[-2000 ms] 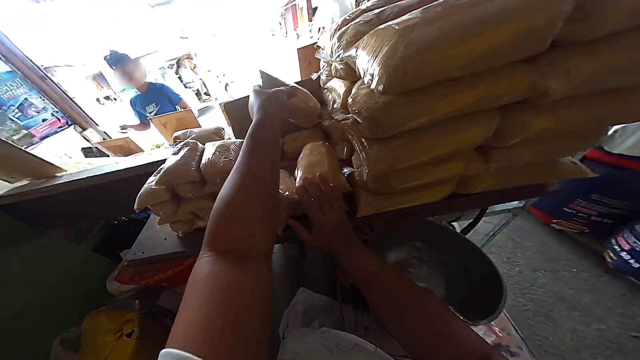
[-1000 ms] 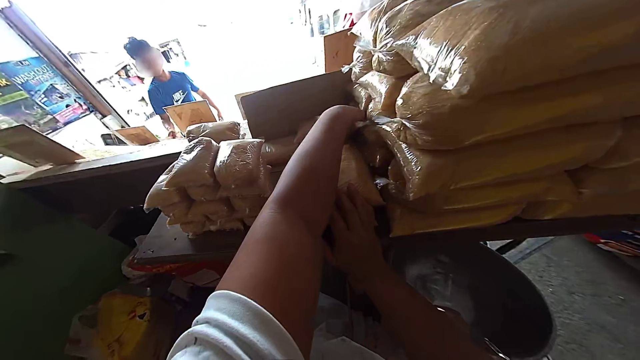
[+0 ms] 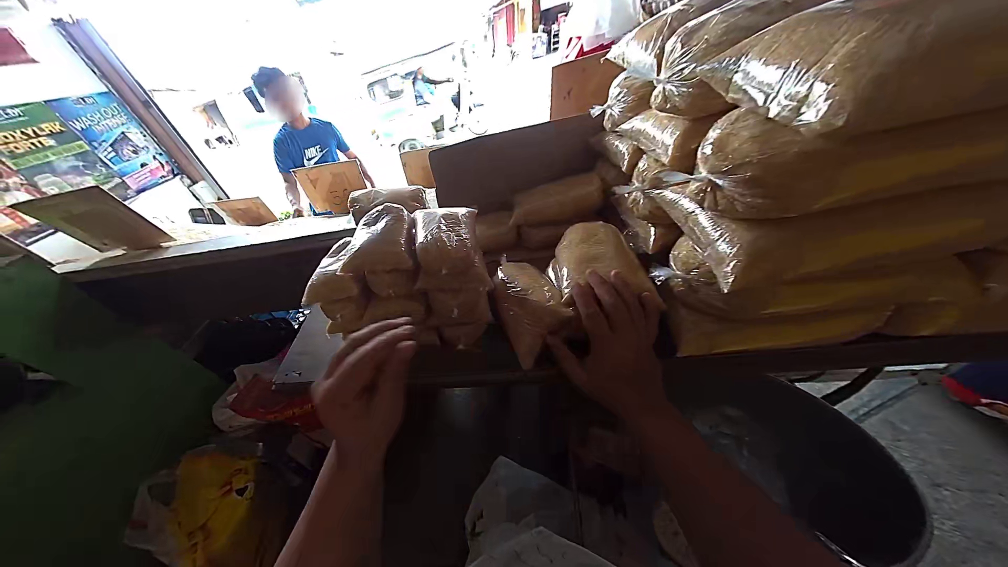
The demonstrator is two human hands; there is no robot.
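Observation:
My right hand (image 3: 618,342) rests with spread fingers on the near end of a clear plastic bag of light-brown granular stuff (image 3: 600,256). A smaller filled bag (image 3: 526,303) leans just left of that hand. My left hand (image 3: 366,382) is raised in front of a stack of small filled bags (image 3: 453,252), its fingers loosely curled and no object visible in it. Behind, more filled bags (image 3: 559,201) lie against a brown board (image 3: 516,161). To the right rises a tall pile of large tied bags (image 3: 787,165).
A big dark tub (image 3: 850,465) stands below right, with white plastic bags (image 3: 520,512) beside it. A yellow bag (image 3: 213,504) lies low at left. The counter ledge (image 3: 220,256) holds upright boards. Across it stands a person in a blue shirt (image 3: 315,150).
My left hand has drawn back from among the rear bags to the front of the small stack. My right hand stays on the front bag. More bags before the brown board are now uncovered.

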